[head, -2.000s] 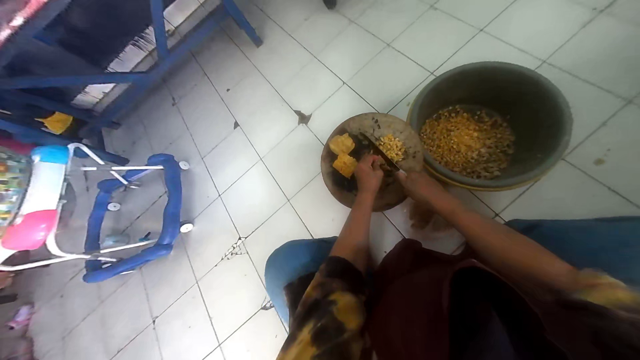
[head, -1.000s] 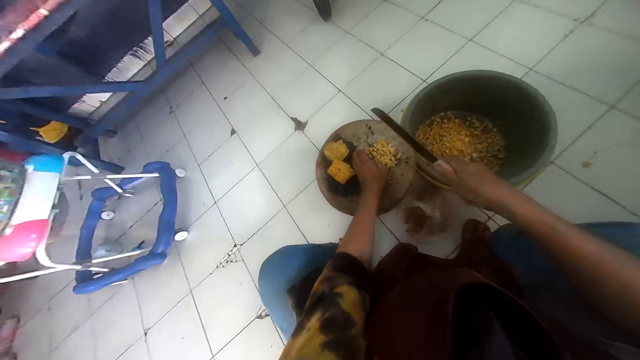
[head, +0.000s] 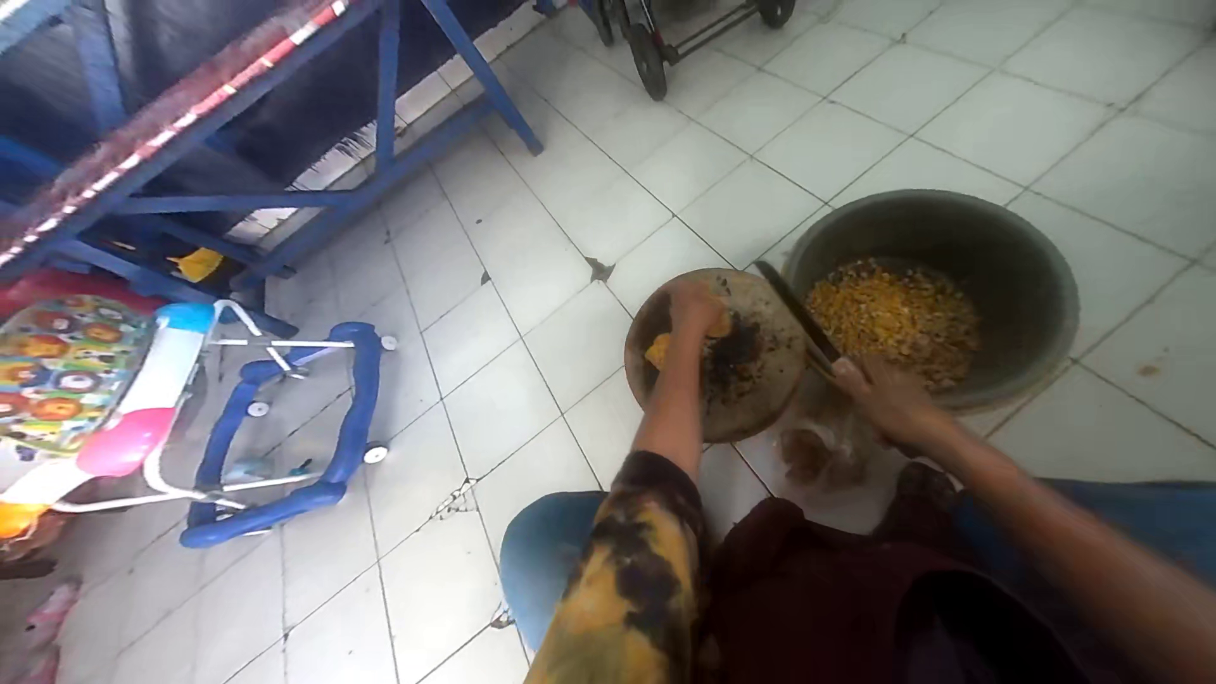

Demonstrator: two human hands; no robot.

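Observation:
My left hand [head: 695,309] is over the left part of a round wooden chopping board [head: 769,389], its fingers on a yellow-orange block [head: 719,321]; whether they grip it cannot be told. Another yellow piece [head: 657,351] lies beside my left wrist. Dark residue and small crumbs are scattered across the board. My right hand [head: 888,404] is closed around the handle of a knife [head: 796,309], its dark blade angled up-left between the board and a large grey-green basin [head: 1040,275]. Small chopped yellow pieces [head: 893,313] lie in the basin.
A clear plastic bag with brown contents [head: 807,456] lies by my feet. At the left are a blue-framed baby walker [head: 356,418] and a blue wooden frame [head: 285,201]. A wheeled frame [head: 698,36] stands at the top. White tiles cover the floor.
The small chopped heap on the board is gone from its place. My left hand has moved to the yellow blocks on the board's left side. The knife remains in my right hand.

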